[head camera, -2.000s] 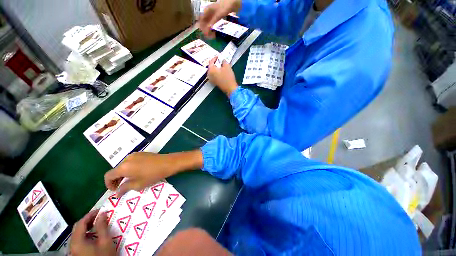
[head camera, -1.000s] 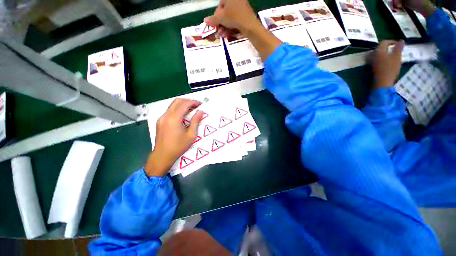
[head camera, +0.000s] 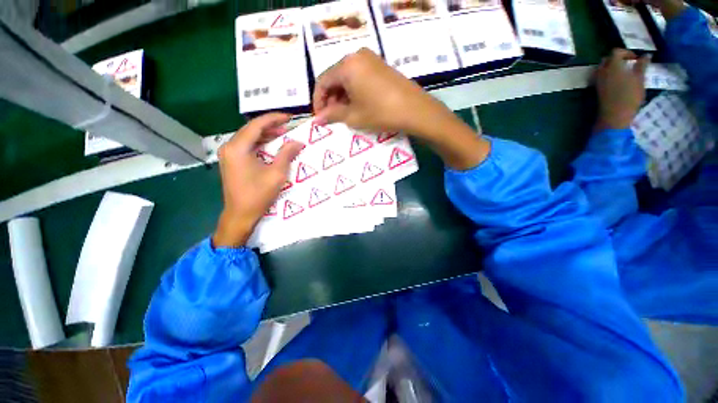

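A sheet of warning labels (head camera: 332,161) with rows of red triangles lies on a stack of label sheets (head camera: 331,226) at the near edge of the green table. My left hand (head camera: 260,169) holds the sheet's left side, thumb and fingers on it. My right hand (head camera: 364,93) is at the sheet's top edge, fingertips pinched at a label near the top; whether the label is loose cannot be told. The nearest product box (head camera: 272,75) lies beyond the sheet with a warning label (head camera: 279,22) on its top right corner.
More product boxes (head camera: 414,35) lie in a row on the green belt behind the pale rail (head camera: 516,84). A labelled box is at left behind the frame post (head camera: 110,98). Curled backing paper (head camera: 110,260) lies at left. A neighbour's hand (head camera: 619,90) and grey-printed sheets (head camera: 669,138) are at right.
My right hand has come back from the boxes to the label sheet. The label it held now sits on a box. The boxes and sheets appear shifted in view.
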